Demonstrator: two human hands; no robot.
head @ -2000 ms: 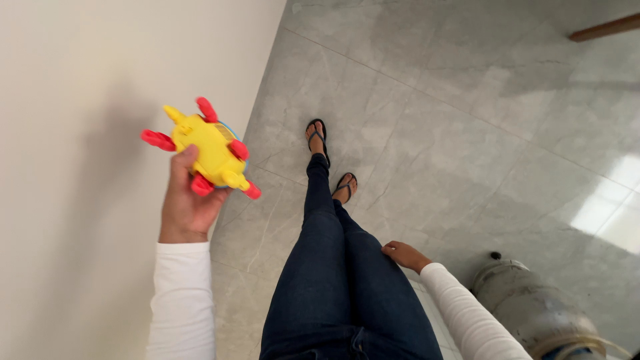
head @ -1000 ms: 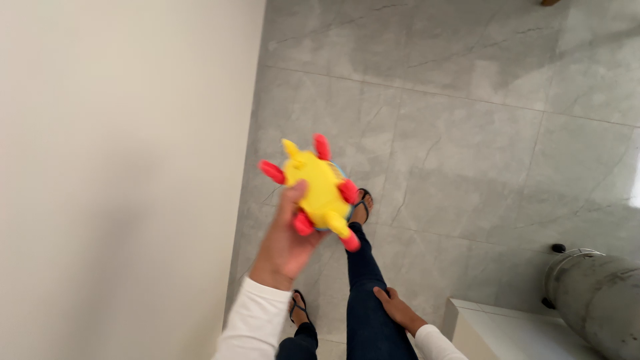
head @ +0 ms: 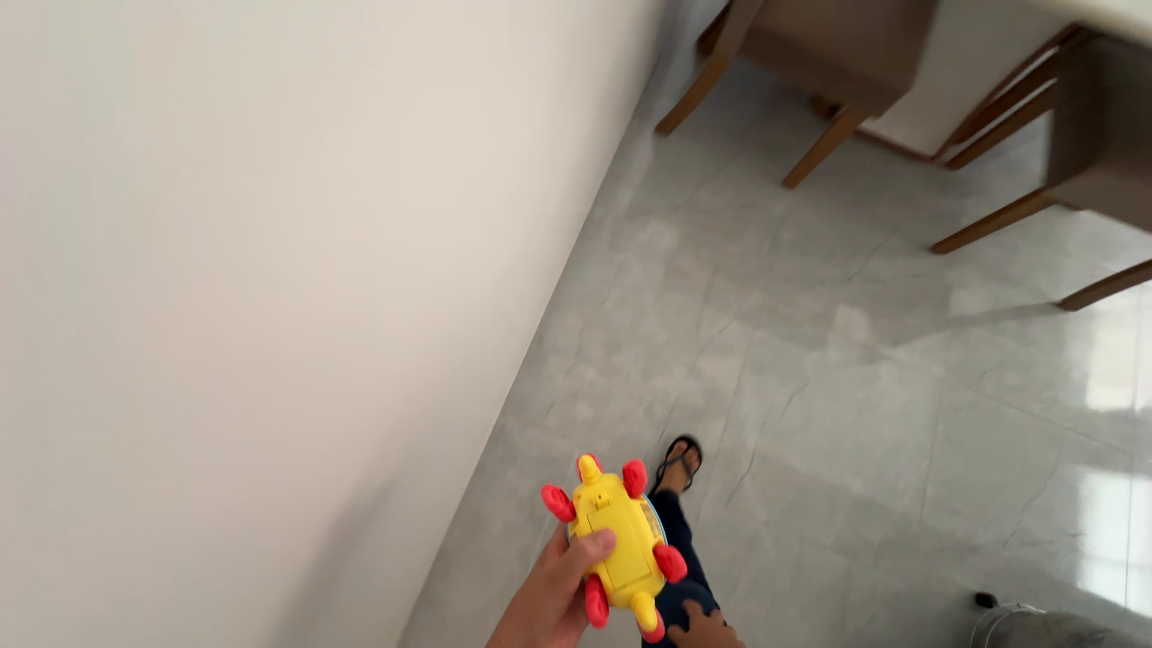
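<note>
A yellow plastic toy (head: 621, 540) with red feet is held in my left hand (head: 562, 585), low in the middle of the head view. Its underside faces up, showing a rectangular cover, and my thumb presses on it. A strip of blue rim shows along its right side. My right hand (head: 706, 627) rests at the bottom edge on the leg of my dark jeans (head: 677, 540), apart from the toy; its fingers are partly cut off by the frame. A foot in a black flip-flop (head: 681, 461) stands just beyond the toy.
A pale wall (head: 315, 225) fills the left side and meets the grey tiled floor (head: 810, 378). At the upper right are brown chairs (head: 837, 45) with wooden legs beside a pale-topped table (head: 1111, 18). A grey rounded object (head: 1044, 628) lies at the lower right edge.
The view has swung, bringing chairs and a table into sight. The toy stays in my left hand, turned somewhat, and my right hand stays on my leg.
</note>
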